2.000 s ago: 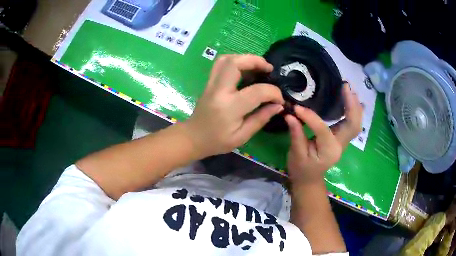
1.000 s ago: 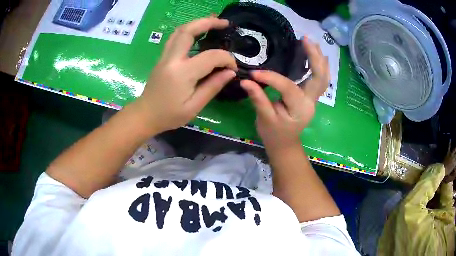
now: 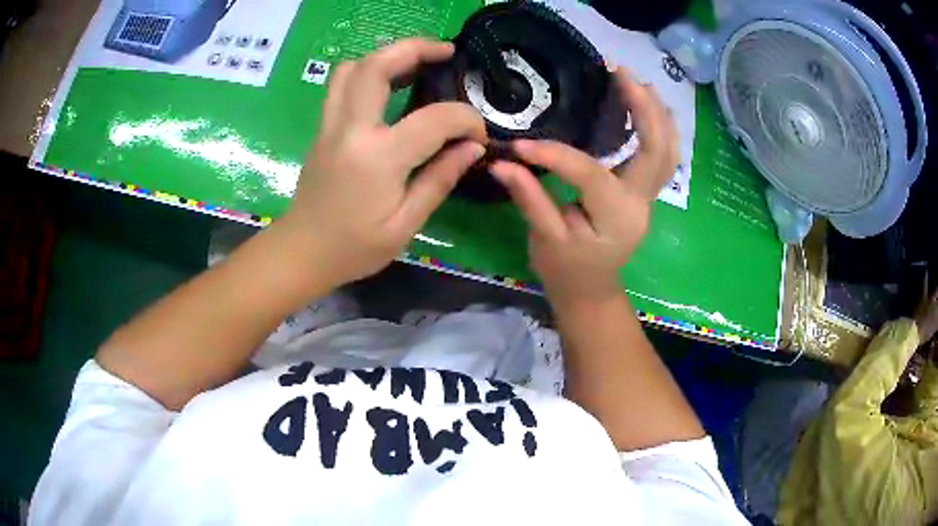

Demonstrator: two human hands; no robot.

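A black round speaker body (image 3: 576,87) stands on the green printed sheet, its end face towards me. A white-silver broken ring (image 3: 538,98) sits on that face, and a dark strip crosses its upper left part. My left hand (image 3: 386,164) is at the body's left side, thumb and forefinger pinching the near edge of the black cover (image 3: 492,154). My right hand (image 3: 591,205) pinches the same edge just beside, its other fingers around the body's right side. The fingertips of both hands nearly touch. The pinched part is mostly hidden by the fingers.
The glossy green printed carton sheet (image 3: 206,123) lies under the work, its near edge running in front of me. A pale blue-grey fan (image 3: 807,118) stands at the right. A person in yellow (image 3: 859,442) is at the lower right. Dark objects show at the top edge.
Since the first frame the view has shifted, so hands and speaker appear further up and left. The dark strip now crosses the ring's upper left. Both hands keep pinching the near edge.
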